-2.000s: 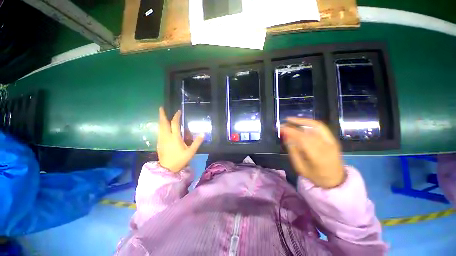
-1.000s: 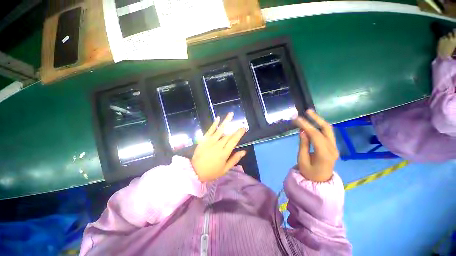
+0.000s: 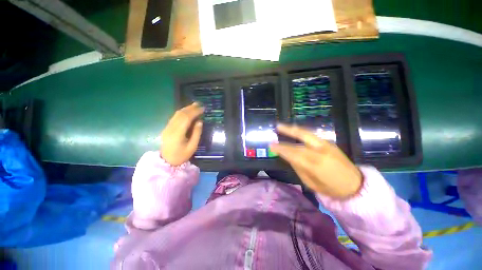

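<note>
A black tray (image 3: 230,126) with a row of several pockets lies on the green bench, each with a phone. The second phone from the left (image 3: 259,113) shows a dark screen with small red, white and green buttons at its bottom. The leftmost phone (image 3: 213,118), the third phone (image 3: 312,97) and the rightmost phone (image 3: 376,113) show green text lines. My left hand (image 3: 181,134) is over the left edge of the leftmost phone, empty. My right hand (image 3: 320,163) has its fingertips at the green button and covers the third phone's lower part.
A brown board (image 3: 185,31) beyond the tray bears white papers (image 3: 240,42) and a dark phone with a white label (image 3: 157,26). A person's blue sleeve (image 3: 21,179) is at the left, a pink sleeve (image 3: 470,187) at the right edge. A grey post (image 3: 79,23) stands upper left.
The view has swung back, so the tray sits further right. Green text now shows on three screens. My left hand has moved to the leftmost phone, my right hand from the rightmost phone to the second.
</note>
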